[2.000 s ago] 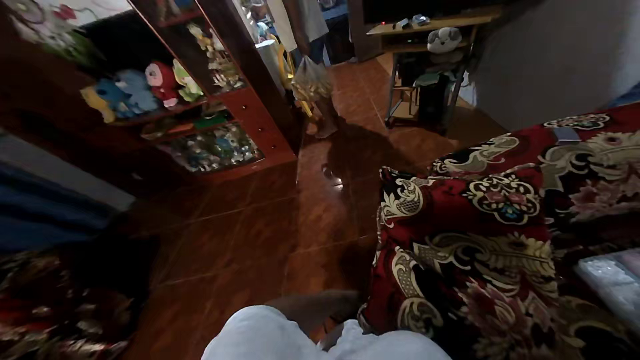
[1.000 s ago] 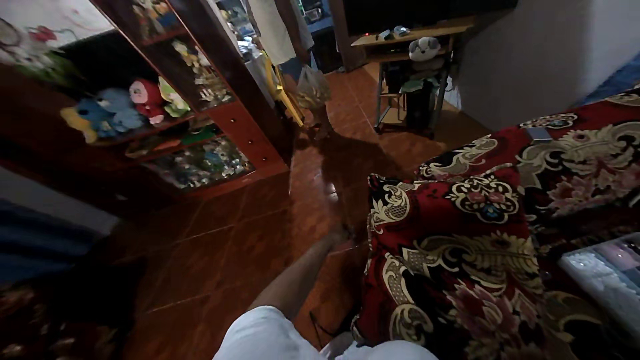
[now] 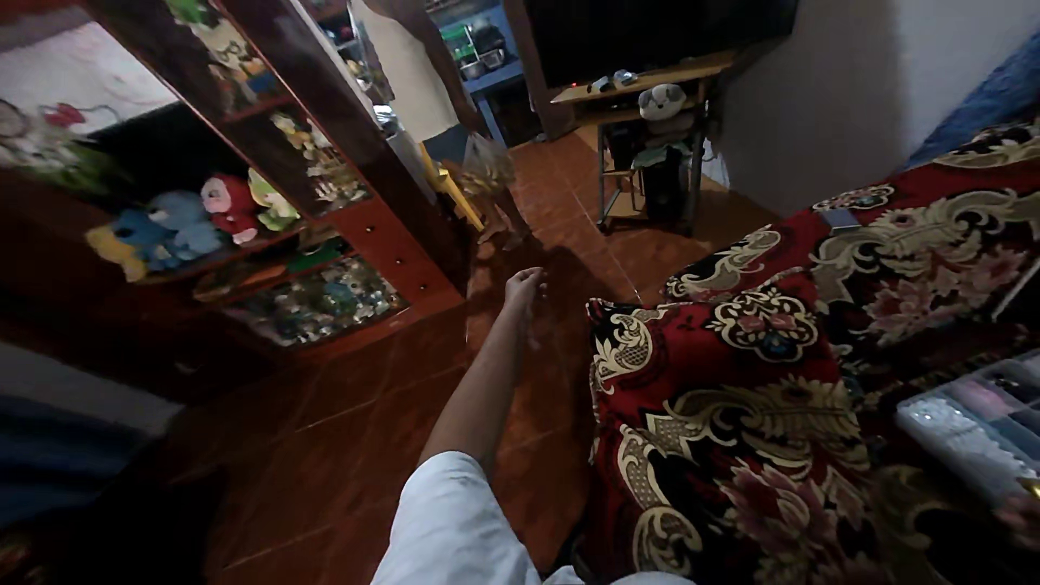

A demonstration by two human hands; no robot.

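My left hand [image 3: 526, 286], at the end of an outstretched arm in a white sleeve, is over the tiled floor near the middle of the view. Its fingers look loosely curled; whether they hold something is too blurred to tell. A faint pale streak shows just below it. Right of the arm lies a red, black and cream patterned cushion [image 3: 715, 390]. A clear compartment box [image 3: 967, 431] with small white and pink items rests at the right edge. My right hand cannot be made out.
Ahead stands another person [image 3: 418, 73], a clear plastic bag [image 3: 487, 162] hanging by their hand. A wooden cabinet [image 3: 422, 284] with plush toys [image 3: 183, 223] is on the left. At the back is a wheeled stand [image 3: 650, 81] below a dark television screen; the patterned sofa [image 3: 959, 211] is right.
My left arm, seen lower beside the cushion a second ago, now reaches farther forward over the floor. Two seconds ago the forearm was largely hidden near the bottom edge.
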